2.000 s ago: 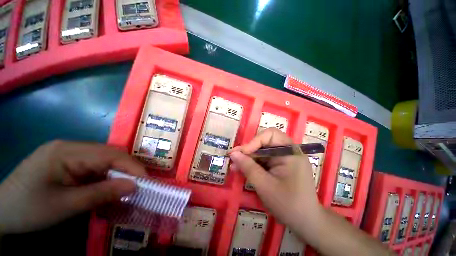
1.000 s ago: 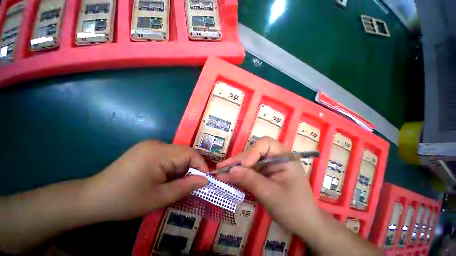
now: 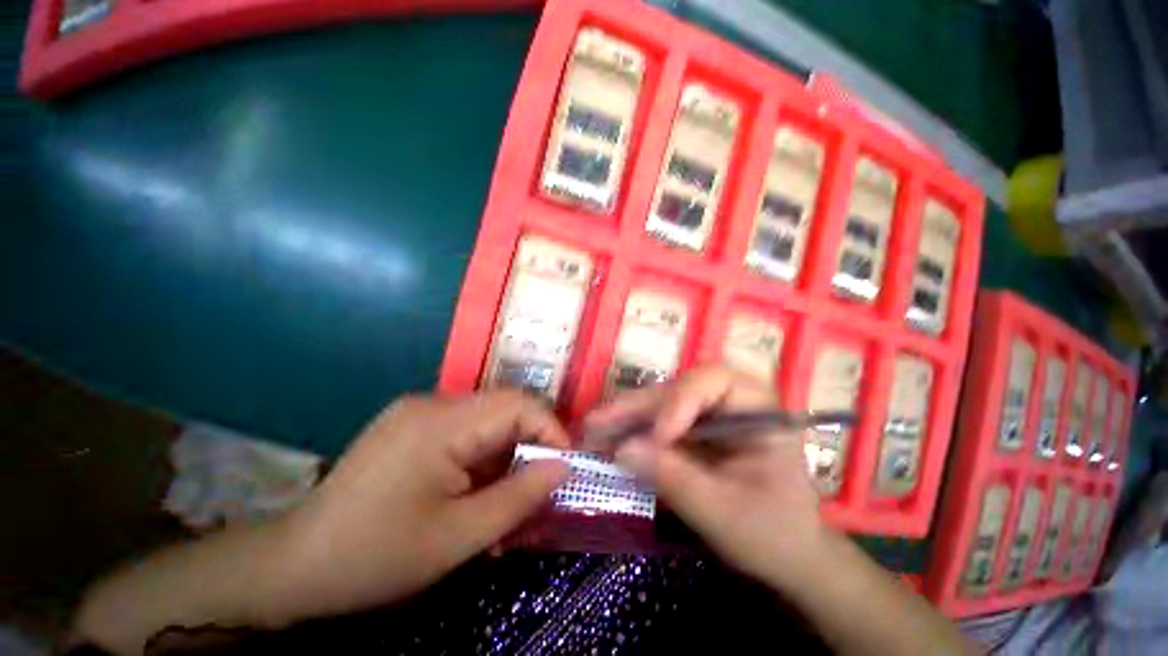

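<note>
My left hand (image 3: 442, 493) pinches the white dotted sticker sheet (image 3: 587, 487) by its upper left edge. My right hand (image 3: 717, 468) holds dark tweezers (image 3: 781, 420) like a pen, close to the sheet's upper right side; the tip is blurred and partly hidden by the fingers. Both hands are just below the pink-red foam tray (image 3: 474, 308) and overlap its lower edge. Opened beige phones, such as one at the upper left (image 3: 593, 122) and one below it (image 3: 541, 308), lie in its pockets. My hands partly cover some lower-row phones.
A second foam tray with phones (image 3: 980, 449) stands at the right, and part of another (image 3: 192, 28) at the upper left. A red-and-white strip (image 3: 884, 115) lies behind the main tray. A grey machine (image 3: 1102, 115) with a yellow foot (image 3: 1035, 205) is at the right.
The view has shifted, so the trays appear higher and both tray rows show. My right hand moved from over a phone to the sheet, and both hands are now at the tray's lower edge.
</note>
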